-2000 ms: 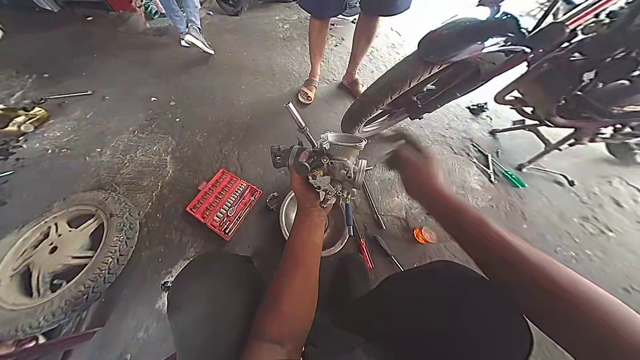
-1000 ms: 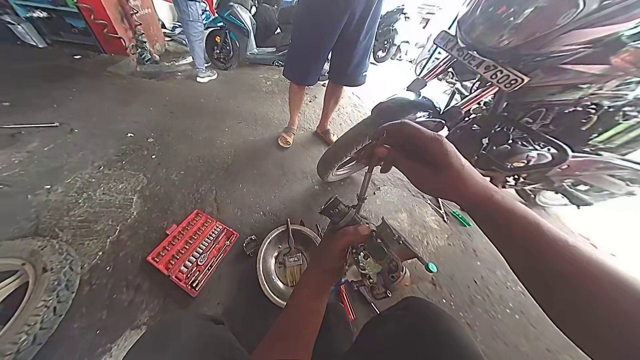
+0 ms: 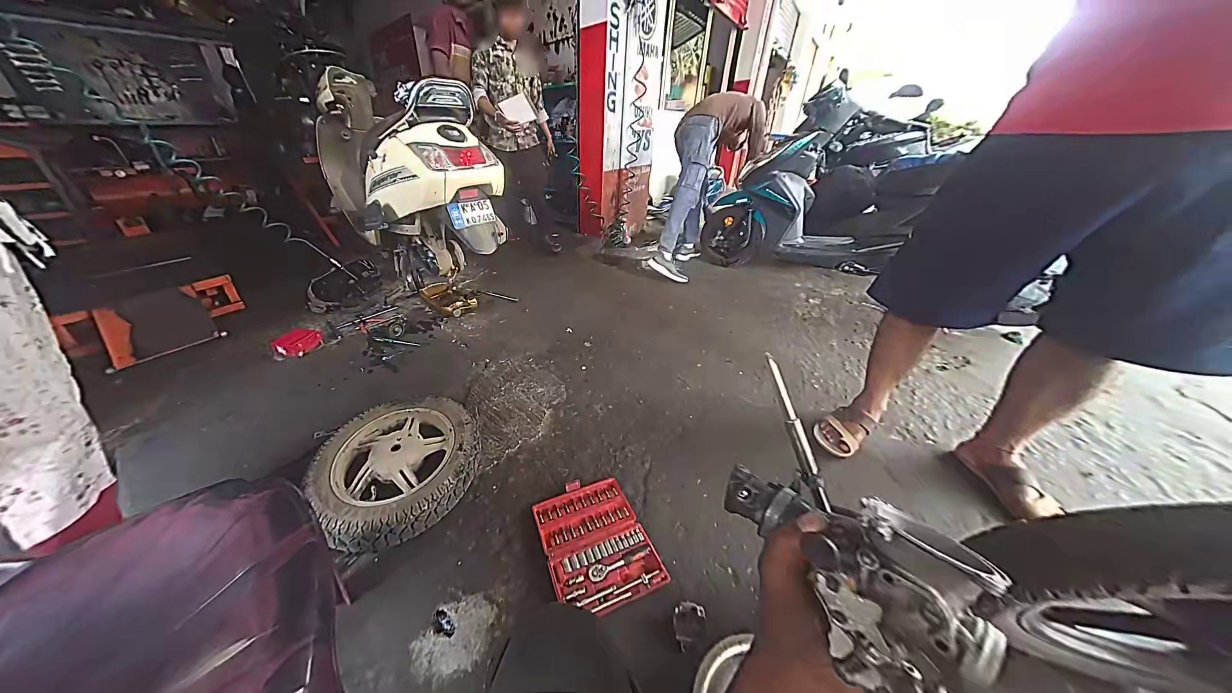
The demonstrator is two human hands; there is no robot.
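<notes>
My left hand (image 3: 794, 616) is closed around a metal throttle body or carburetor (image 3: 895, 606) at the lower right, with its black plastic part toward the left. A thin metal rod (image 3: 797, 433) rises from beside my fingers, slanting up to the left. My right hand is out of view. To the left of my left hand, an open red socket set case (image 3: 599, 544) lies on the floor, holding rows of sockets and a ratchet. Part of a round metal bowl (image 3: 722, 662) shows beside my wrist.
A spoked alloy wheel with tyre (image 3: 397, 462) lies left of the case. A person in dark shorts (image 3: 1049, 241) stands close at the right, near a motorcycle tyre (image 3: 1107, 549). A cream scooter (image 3: 423, 168), scattered tools (image 3: 385, 322) and more people are farther back.
The view has swung strongly to the left. My right hand, seen at the rod one second ago, has left the view. My left hand still holds the metal part.
</notes>
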